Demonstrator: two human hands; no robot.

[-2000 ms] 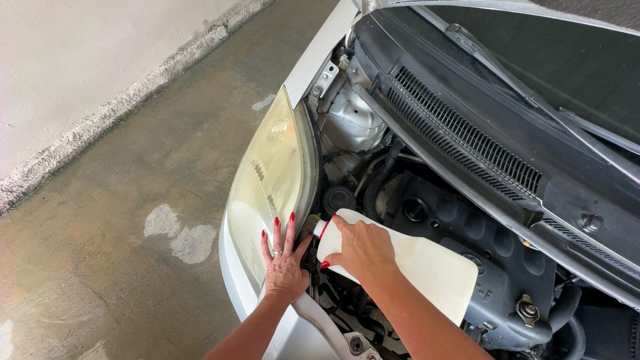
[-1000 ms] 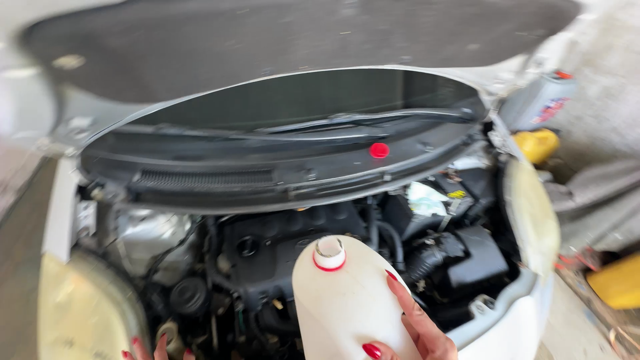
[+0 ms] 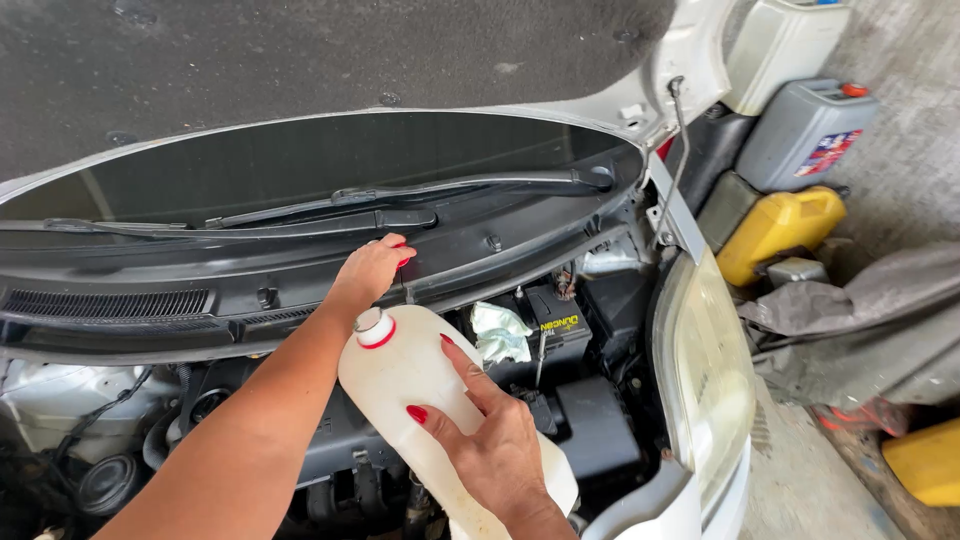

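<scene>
My right hand [image 3: 491, 442] grips a white plastic jug [image 3: 420, 382] over the engine bay. The jug leans with its uncapped neck [image 3: 373, 328] toward the windshield, a red ring around the neck's base. My left hand [image 3: 369, 270] reaches past the jug to the black plastic cowl [image 3: 457, 255], its fingers closed on a small red cap [image 3: 403, 254]. Whether the cap still touches the cowl cannot be told. Beneath the jug lies the dark engine cover [image 3: 341, 442], partly hidden by the jug and my left forearm.
The raised hood [image 3: 300, 60] spans the top. Wiper arms [image 3: 480, 180] cross above the cowl. A car battery [image 3: 559, 322] with a crumpled white cloth [image 3: 499, 330] beside it sits right of the jug. Beyond the headlight [image 3: 705, 367] stand a grey canister [image 3: 806, 135] and a yellow one [image 3: 784, 229].
My left hand has moved from beside the headlight to the red cap, which lay alone on the cowl one second ago. The jug stays in my right hand. The view has swung right.
</scene>
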